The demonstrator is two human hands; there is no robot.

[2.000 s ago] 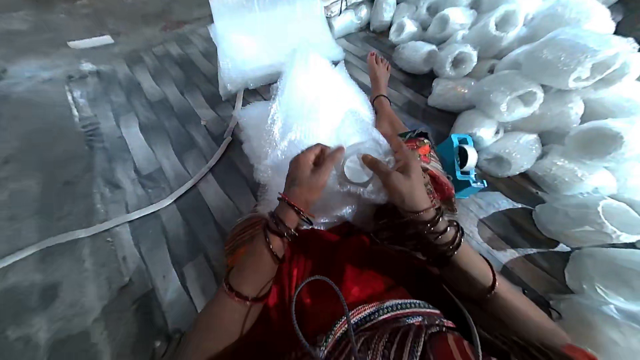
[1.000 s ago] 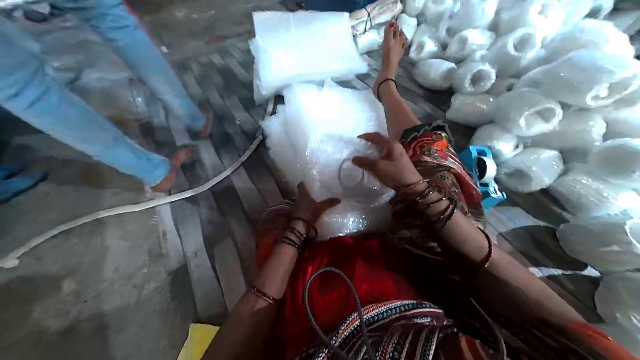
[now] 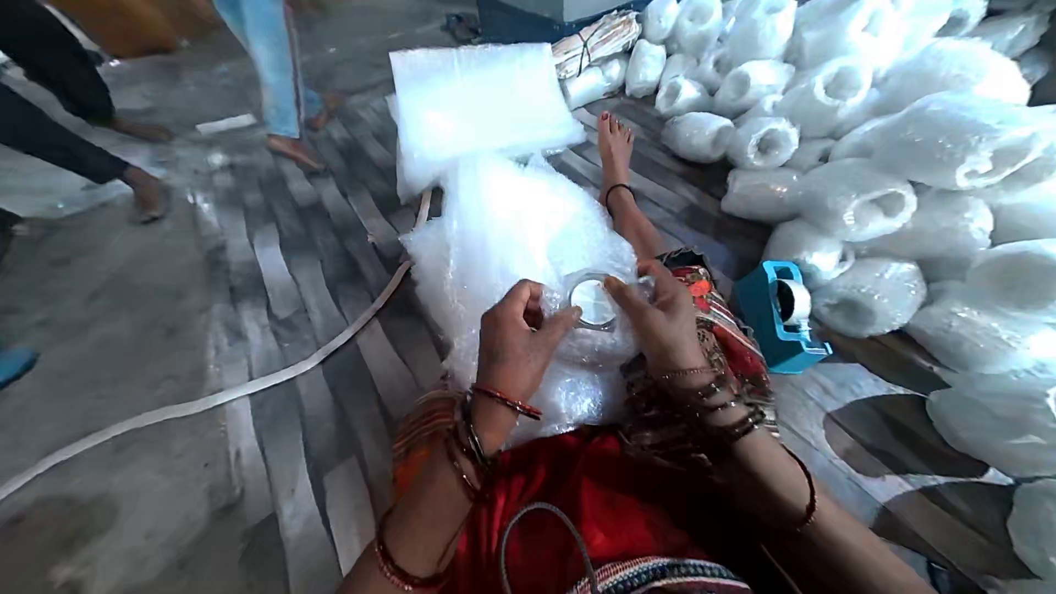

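On my lap lie layered sheets of bubble wrap (image 3: 511, 223), with a round, ring-rimmed end of an object (image 3: 593, 302) showing among the folds near my knee. My left hand (image 3: 524, 334) pinches the clear wrap at the left of this rim, thumb close to its edge. From the right, my right hand (image 3: 664, 318) grips the wrap, and its thumb or a finger touches the top right of the rim. What lies under the wrap is hidden. A blue tape dispenser (image 3: 775, 318) with a roll of tape stands right of my knee.
Many wrapped hollow bundles (image 3: 858, 198) are heaped at the right. A stack of foam or bubble-wrap sheets (image 3: 474, 103) lies ahead of my lap. A pale strap (image 3: 305, 363) crosses the striped mat at the left. People's legs and bare feet (image 3: 293, 153) are at the upper left.
My left hand has moved up from the lower edge of the wrap to the round rim. My right hand has closed in on the rim's right side. The person in blue trousers has moved farther away.
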